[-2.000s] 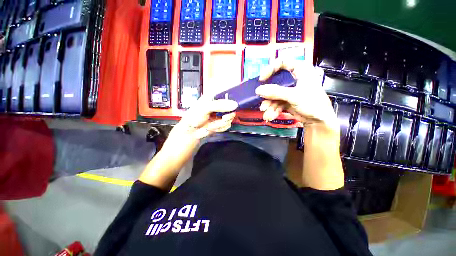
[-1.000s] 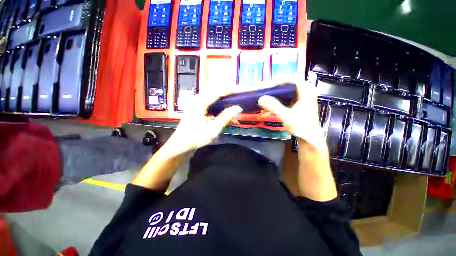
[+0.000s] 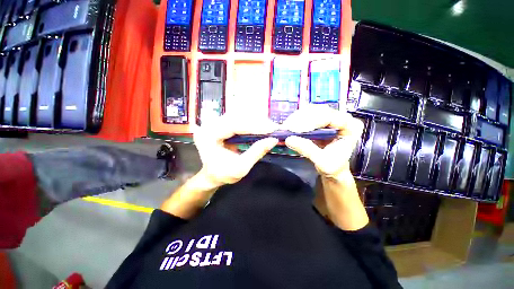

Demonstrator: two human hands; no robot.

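My left hand and my right hand hold a dark blue keypad phone by its two ends, edge-on to the camera, with both thumbs on the near side. It is above the near edge of the red tray. In the tray's far row lie several phones with blue screens up. In the near row are two open-backed phones at the left, an empty slot, and two phones face up, their lower parts near my right hand.
At the left, a black tray holds dark blue back covers. At the right is a black blister tray with mostly empty slots, above a cardboard box. Another person's red and grey clothing shows at lower left.
The phone has turned from tilted and face-visible to level and edge-on, and both hands have moved slightly closer to my body. The other person's grey-clad part reaches a little differently at left.
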